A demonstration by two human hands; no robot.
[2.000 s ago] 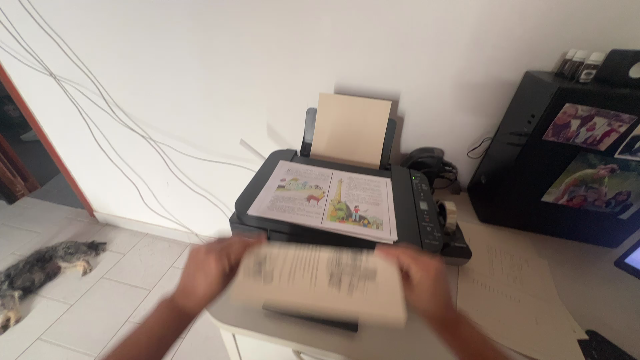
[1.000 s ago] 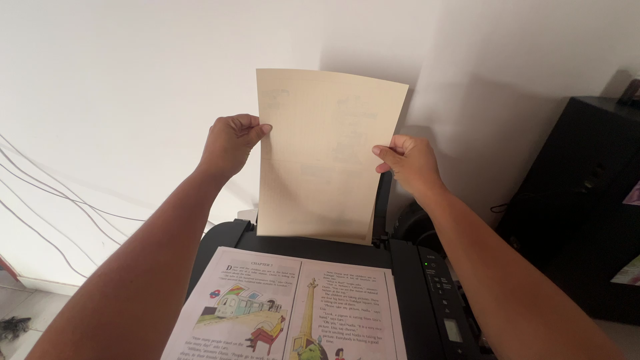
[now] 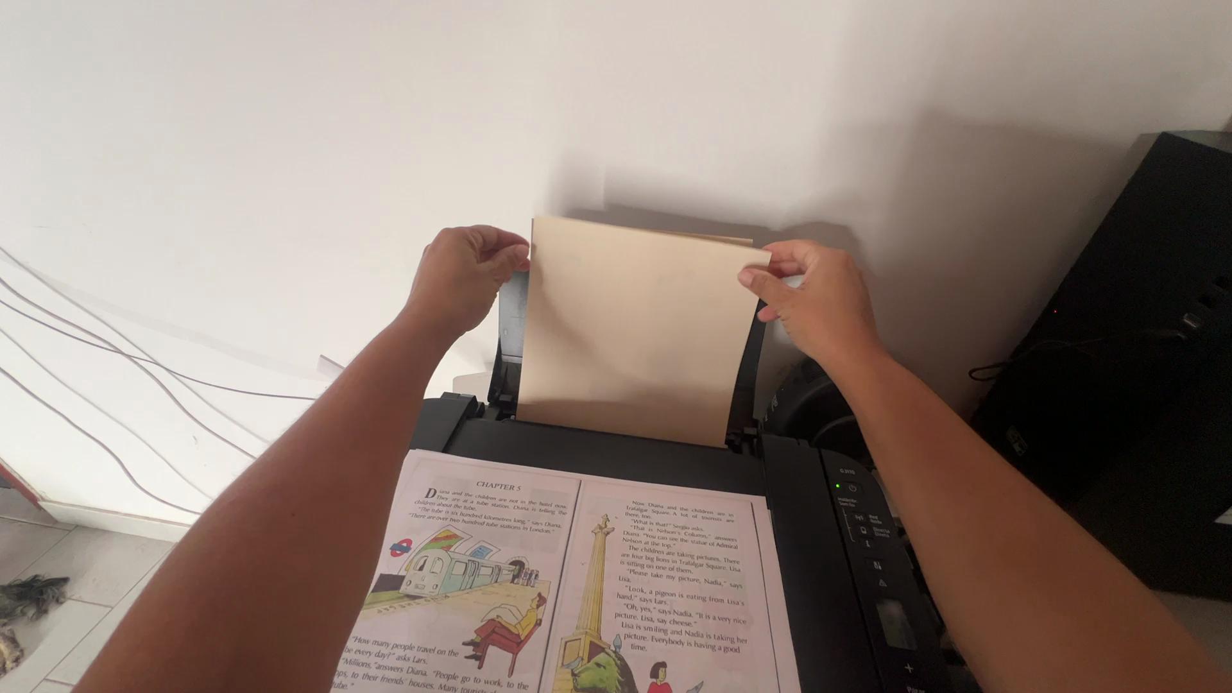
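A cream paper sheet stands upright in the rear paper feed of a black printer, with the edge of other paper behind it. My left hand has its fingertips at the sheet's upper left edge. At the upper right corner, my right hand pinches the sheet between thumb and fingers. Printed pages with text and coloured drawings lie on the printer's lid. A control panel with a small green light is on the printer's right side.
Behind the printer rises a white wall, with loose cables along it at left. A black cabinet-like box stands at right. Dark coiled gear sits by the printer's back right corner. Dark fur shows on the tiled floor.
Both hands have gone from in front of the printer, holding paper, to its rear feed. Since one second ago the sheet has moved lower into the feed.
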